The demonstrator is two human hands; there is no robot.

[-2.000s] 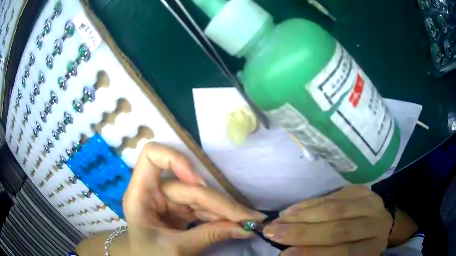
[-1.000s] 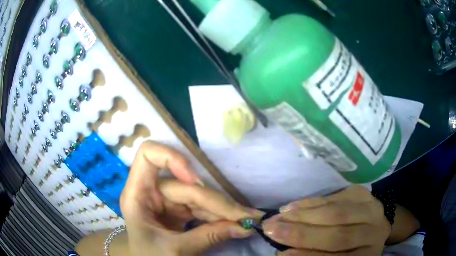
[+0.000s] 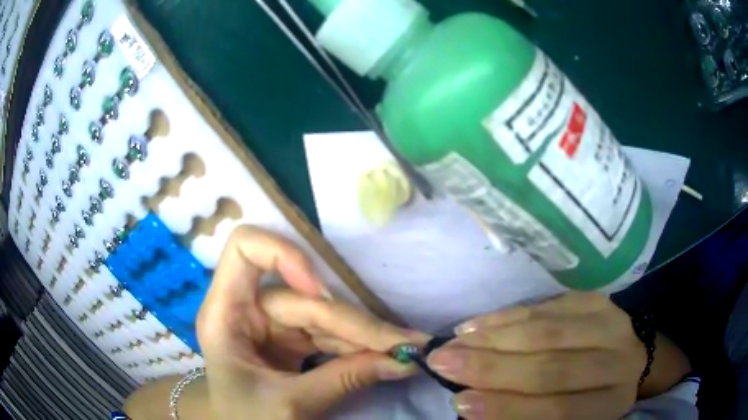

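My left hand (image 3: 283,336) pinches a small round silver and green metal piece (image 3: 404,353) between thumb and forefinger, at the bottom centre. My right hand (image 3: 541,361) grips a thin black tool or strip (image 3: 440,365) whose end meets the metal piece; most of it is hidden by my fingers, so its kind is unclear. The white slotted tray (image 3: 238,176) lies on the left, with metal pieces in many slots and some slots bare near its right edge. A blue plastic sheet (image 3: 157,271) lies on the tray beside my left hand.
A large green bottle (image 3: 500,123) lies on white paper (image 3: 361,262). Long metal tweezers (image 3: 332,78) lie at its left, beside a pale yellow lump (image 3: 384,193). A clear blister tray (image 3: 718,53) is at the upper right. A thin stick (image 3: 691,191) pokes out past the paper.
The bottle, paper and tray have shifted slightly up and left in view. Both hands keep their hold; the metal piece is turned slightly between my fingertips.
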